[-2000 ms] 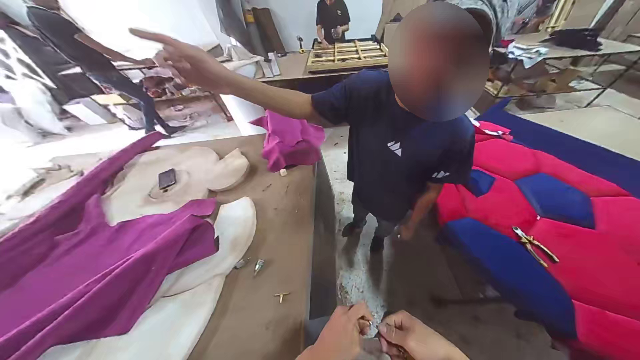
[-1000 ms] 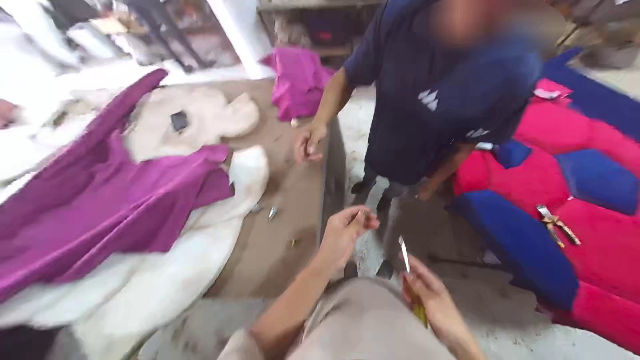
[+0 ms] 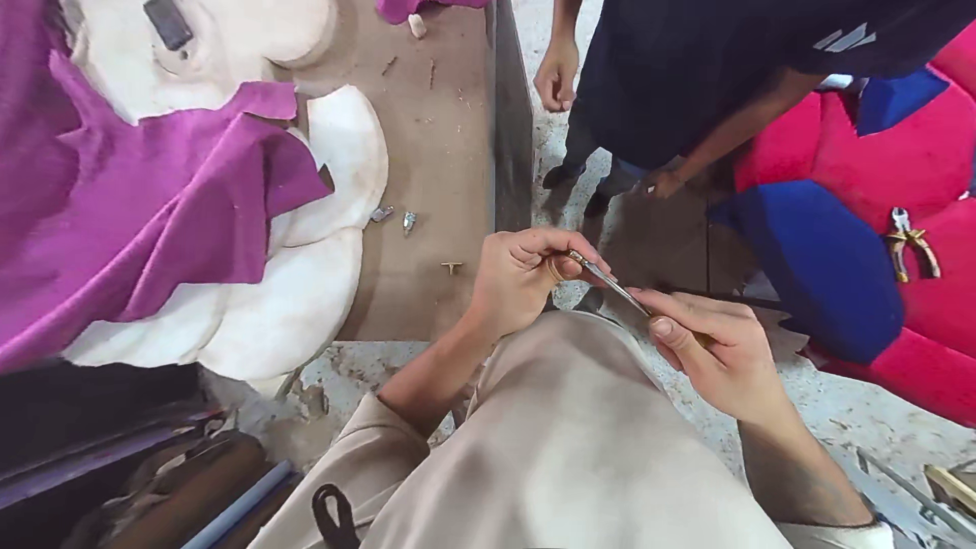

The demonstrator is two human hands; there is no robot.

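My right hand (image 3: pixel 713 343) grips a slim tool with a metal shaft (image 3: pixel 621 290), which looks like a screwdriver; its handle is mostly inside my fist. At the shaft's far end, my left hand (image 3: pixel 526 278) pinches a small metal piece (image 3: pixel 577 258) between thumb and fingers, and the shaft touches it or lies against it. Both hands are above my lap, in front of my light shirt. Left of them, a small T-shaped piece (image 3: pixel 451 268) and a small metal fitting (image 3: pixel 409 222) lie on the brown tabletop (image 3: pixel 423 305), with another metal fitting (image 3: pixel 382 213) beside the white padding.
Purple fabric (image 3: pixel 198 191) drapes over white padding (image 3: pixel 282 313) at the left, with a dark phone (image 3: pixel 168 24) behind. A person in a dark shirt (image 3: pixel 686 76) stands ahead. Right, pliers (image 3: pixel 911 245) lie on red and blue upholstery (image 3: pixel 915 313). Rolls (image 3: pixel 213 488) are at lower left.
My hands, apart one second ago, have come together at the tool's tip. The other person's raised arm has come down from its pointing pose. The view has tilted down.
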